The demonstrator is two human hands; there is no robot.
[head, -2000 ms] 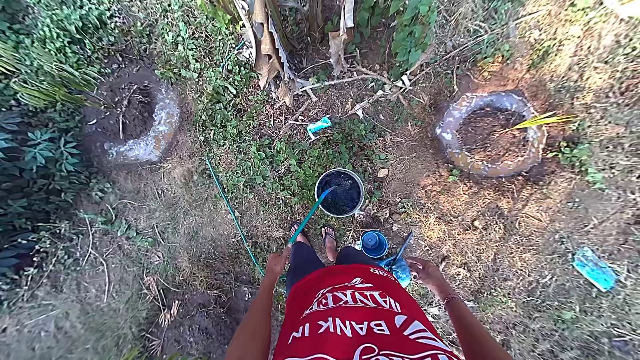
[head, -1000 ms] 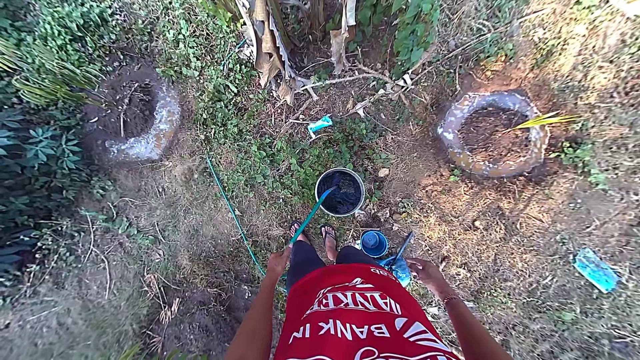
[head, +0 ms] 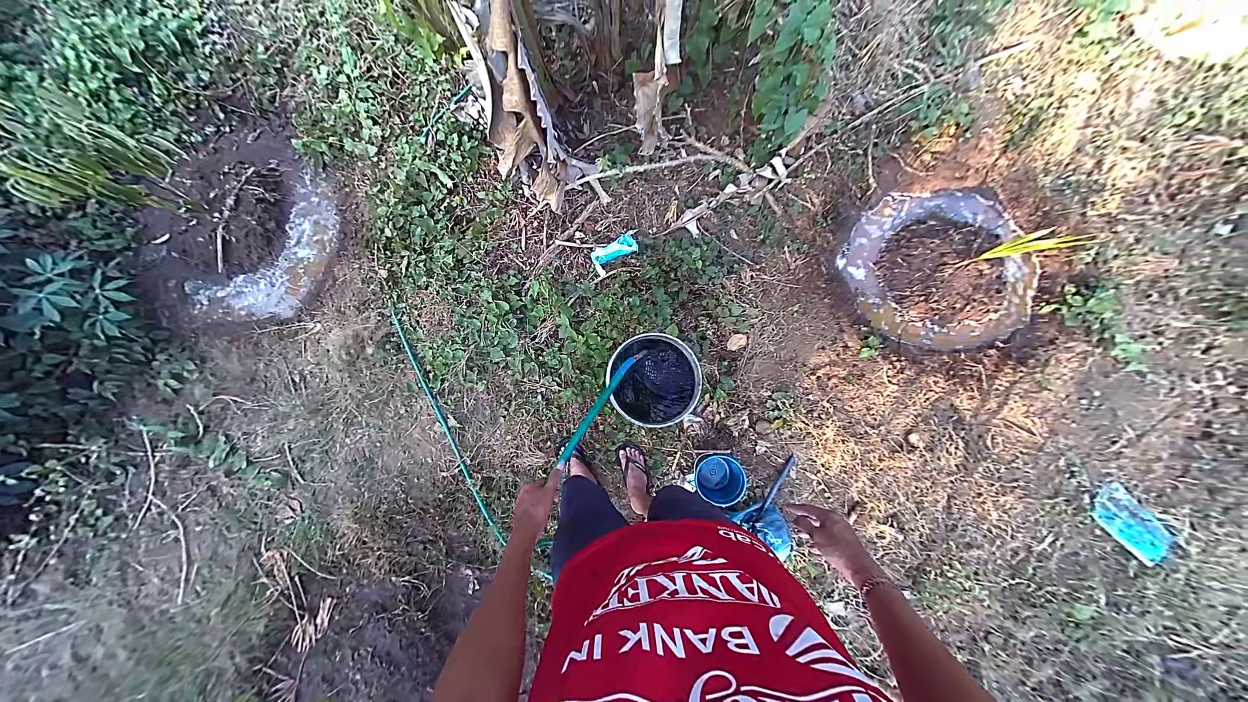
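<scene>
My left hand grips a green garden hose, whose end reaches over the rim of a round bucket with dark liquid in it. The liquid's surface is rippled. Beyond my left hand the hose runs back along the ground to the left. My right hand hangs with its fingers apart and nothing in it. Close to it are a small blue pail and a blue plastic item with a dark stick-like handle. Their lower parts are partly hidden by my red shirt.
A ring of wet, pale-coated soil lies at the right, with a yellow leaf across it. At the left is a curved wet band around dark soil. Dry plant stalks stand ahead. Blue plastic litter lies far right, and another piece beyond the bucket.
</scene>
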